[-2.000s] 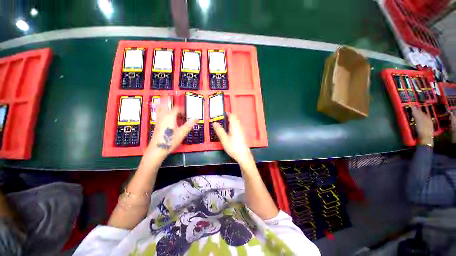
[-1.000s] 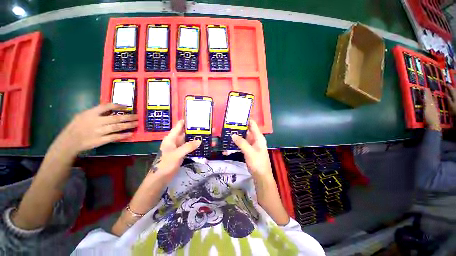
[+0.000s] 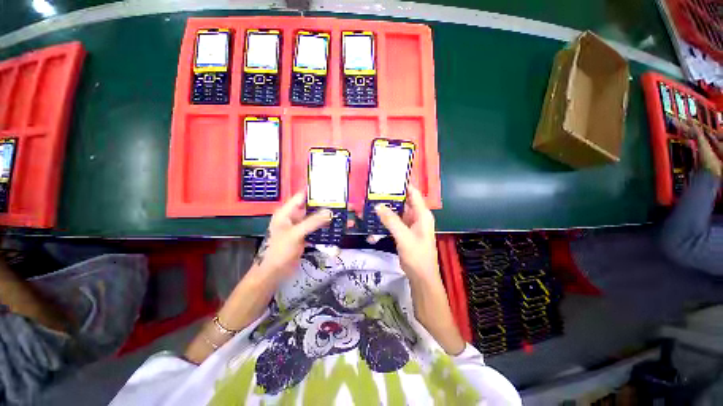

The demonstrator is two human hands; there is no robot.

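Note:
My left hand [image 3: 295, 233] holds a keypad phone [image 3: 328, 184] upright by its lower part, thumb on the keys, screen lit white. My right hand [image 3: 406, 226] holds a second keypad phone [image 3: 390, 176], tilted slightly right, thumb on its keys, screen lit. Both phones are above the near edge of a red-orange slotted tray [image 3: 301, 208]. In the tray, several phones with lit screens lie in the far row, and one phone [image 3: 261, 157] lies in the near row's second pocket from the left. The near row's left pocket is empty.
An open brown cardboard box [image 3: 591, 111] stands on the green bench [image 3: 491, 158] to the right. Another slotted tray [image 3: 54, 135] is at the left, and one [image 3: 662, 158] at the far right, with a person's hand over it. A crate of phones [image 3: 507, 293] is below the bench.
The other person's hand from the left has withdrawn, and the near-left phone is gone from its pocket. My hands still hold the same two phones. The view has shifted slightly.

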